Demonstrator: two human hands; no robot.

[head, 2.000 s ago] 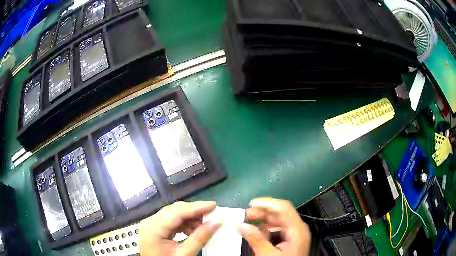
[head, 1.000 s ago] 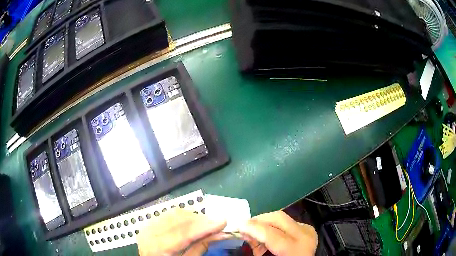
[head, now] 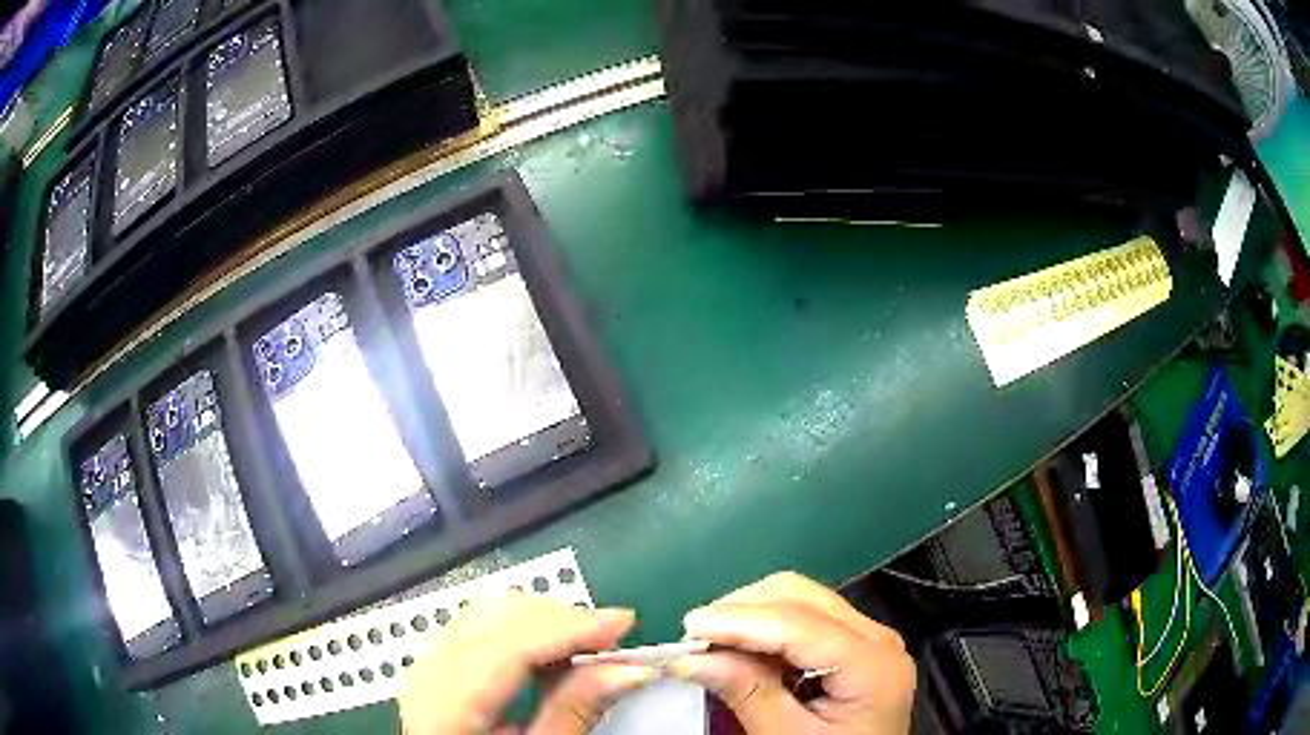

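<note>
My left hand [head: 520,663] and my right hand [head: 805,658] are close together at the bottom centre. Their fingertips pinch a small white sheet [head: 642,655], seen nearly edge-on. Part of it is hidden by the fingers. A perforated strip [head: 377,649] with dark round holes lies on the bench, partly behind my left hand. A black foam tray [head: 621,448] on the left holds several smartphones [head: 496,359] with silver lower parts and blue camera areas at the top.
Stacked foam trays with phones [head: 259,237] stand at the upper left beside a pale metal rail [head: 575,98]. A tall black tray stack [head: 920,129] stands upper right, with a fan [head: 1247,65] behind. A yellow sheet [head: 1070,309] lies on the right. Dark units [head: 999,553] and cables sit lower right.
The white sheet was upright and broad between my fingers; now it is tilted nearly edge-on. The camera view has shifted, so the perforated strip shows more than at first.
</note>
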